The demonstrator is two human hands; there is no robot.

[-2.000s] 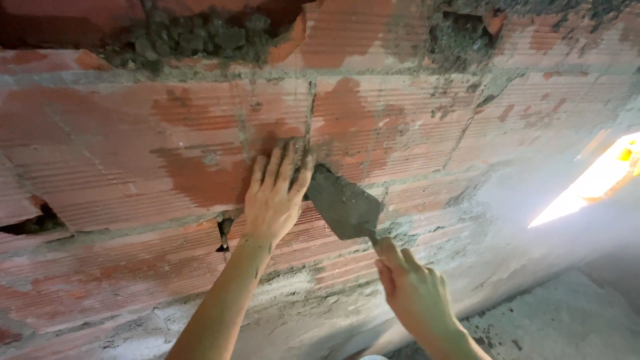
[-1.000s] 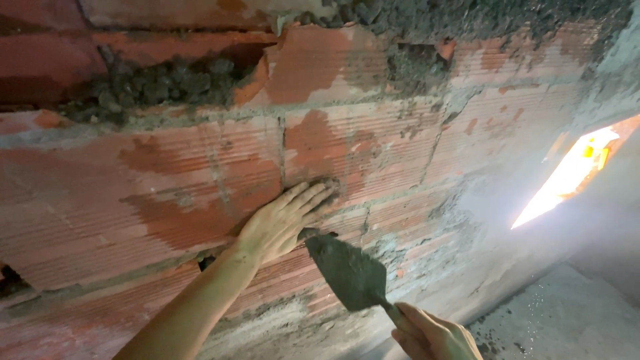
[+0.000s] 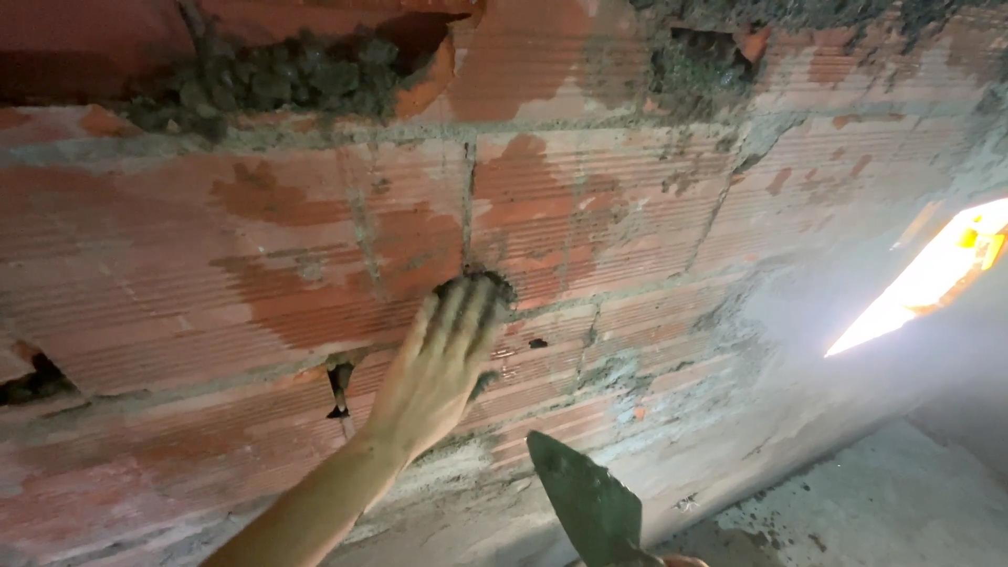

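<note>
My left hand (image 3: pixel 441 354) presses with its fingertips on a dark patch of wet mortar (image 3: pixel 500 285) at a joint of the hollow red brick wall (image 3: pixel 661 213). Its fingers point up and lie close together; what is under the palm is hidden. A mason's trowel (image 3: pixel 591 500) with a mortar-smeared blade stands at the bottom, right of and below that hand, its tip pointing up and left, apart from the hand. Of my right hand (image 3: pixel 681 561) only a sliver shows at the lower edge, at the trowel's handle.
Mortar lumps (image 3: pixel 283 79) fill a broken hollow at the upper left, and another broken hole (image 3: pixel 701 67) is at the upper right. A small gap (image 3: pixel 340 386) opens left of my wrist. A bright opening (image 3: pixel 929 276) glares at the right, above a grey floor (image 3: pixel 874 504).
The trowel, which touched the wall by my left hand two seconds ago, has moved down and away from it. My left hand remains on the wall near the brick joint.
</note>
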